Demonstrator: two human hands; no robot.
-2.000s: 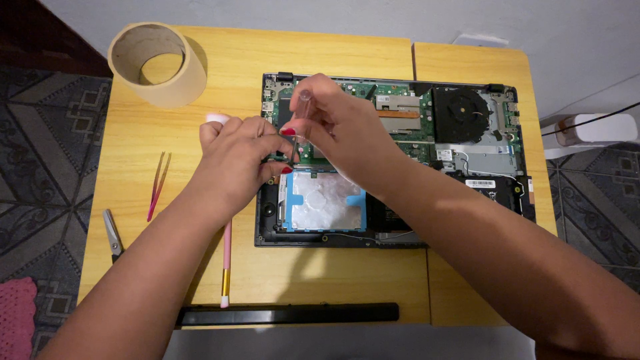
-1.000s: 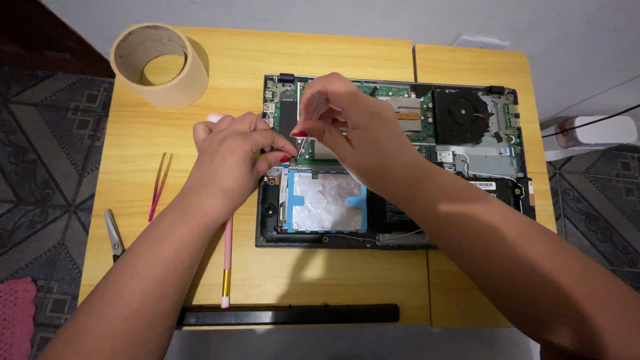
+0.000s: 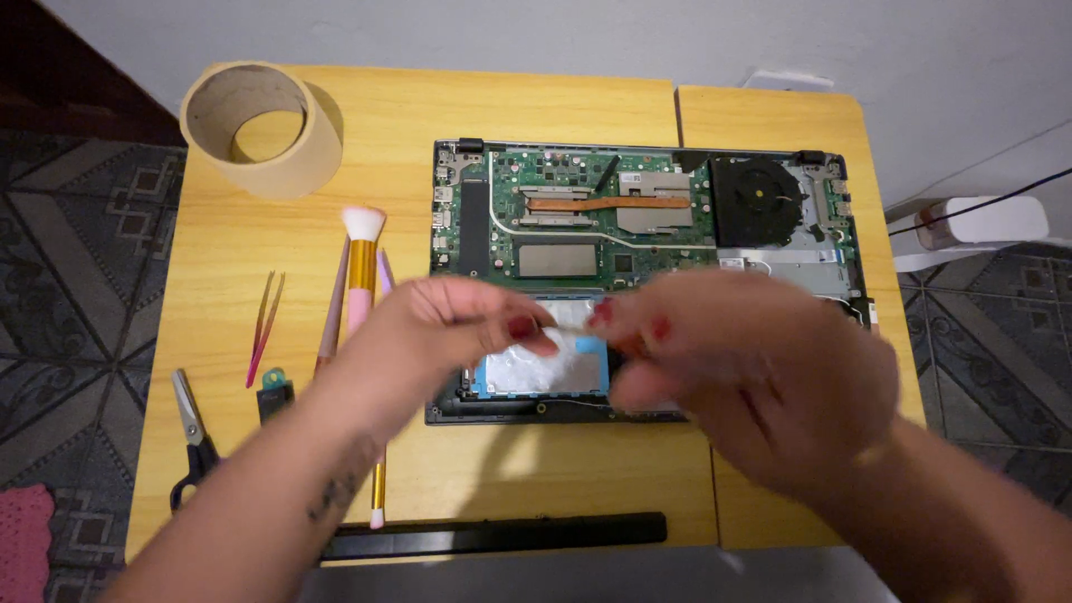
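Blurred by motion, my right hand [image 3: 745,377] is closed around a slim tool, apparently a screwdriver, its handle mostly hidden. The thin shaft [image 3: 574,330] points left to the fingertips of my left hand [image 3: 469,327]; whether they pinch its tip or a small part is unclear. Both hands are above the lower half of an opened laptop base [image 3: 620,264]. Below them lies a silver drive with blue edging [image 3: 544,373], partly covered by my fingers. Behind are the green circuit board [image 3: 536,172], a copper heat pipe [image 3: 607,203] and a black fan [image 3: 758,201].
A tape roll [image 3: 322,155] stands at the table's back left. Tweezers [image 3: 265,327], scissors [image 3: 191,419], a makeup brush [image 3: 362,268] and a black-and-teal item [image 3: 275,394] lie left of the laptop. A long black bar [image 3: 502,534] lies along the front edge.
Both hands have come off the left part of the circuit board and moved toward the front, above the drive. The right hand has turned, and the tool's shaft now points left instead of down.
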